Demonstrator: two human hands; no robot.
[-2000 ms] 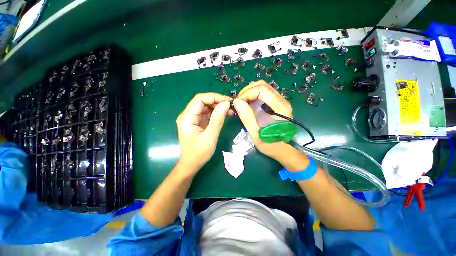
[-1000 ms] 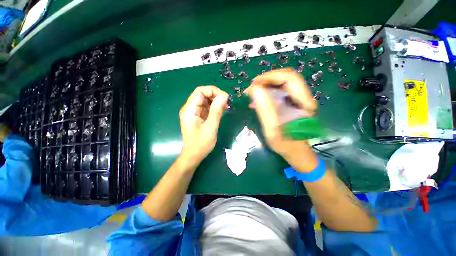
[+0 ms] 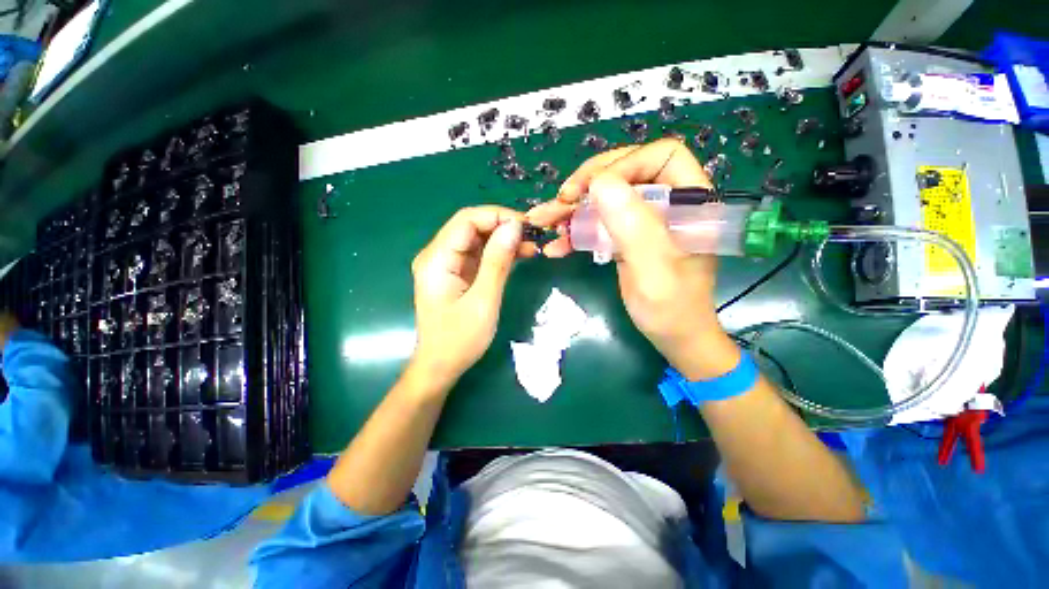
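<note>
My left hand (image 3: 460, 288) pinches a small dark component (image 3: 537, 235) between thumb and fingertips. My right hand (image 3: 661, 247) is shut around a dispensing syringe (image 3: 707, 228) with pinkish content. The syringe lies nearly level, its front end toward the component and its green adapter head (image 3: 782, 230) to the right. The fingers hide the needle tip, so I cannot tell whether it touches the component. A clear air hose (image 3: 972, 293) loops from the green head. A black cable (image 3: 765, 278) runs from beside the syringe.
Many small components (image 3: 589, 112) lie scattered at the back. Black stacked trays (image 3: 190, 299) stand at left. A grey controller box (image 3: 932, 173) stands at right, above a white cloth (image 3: 926, 357) and a red clip (image 3: 964, 437). A crumpled wipe (image 3: 541, 357) lies below the hands. Another person's sleeve (image 3: 40, 391) is far left.
The syringe has turned from pointing back toward my wrist to lying level, its green end now at the right. My right hand moved away from the left, then came back to the component.
</note>
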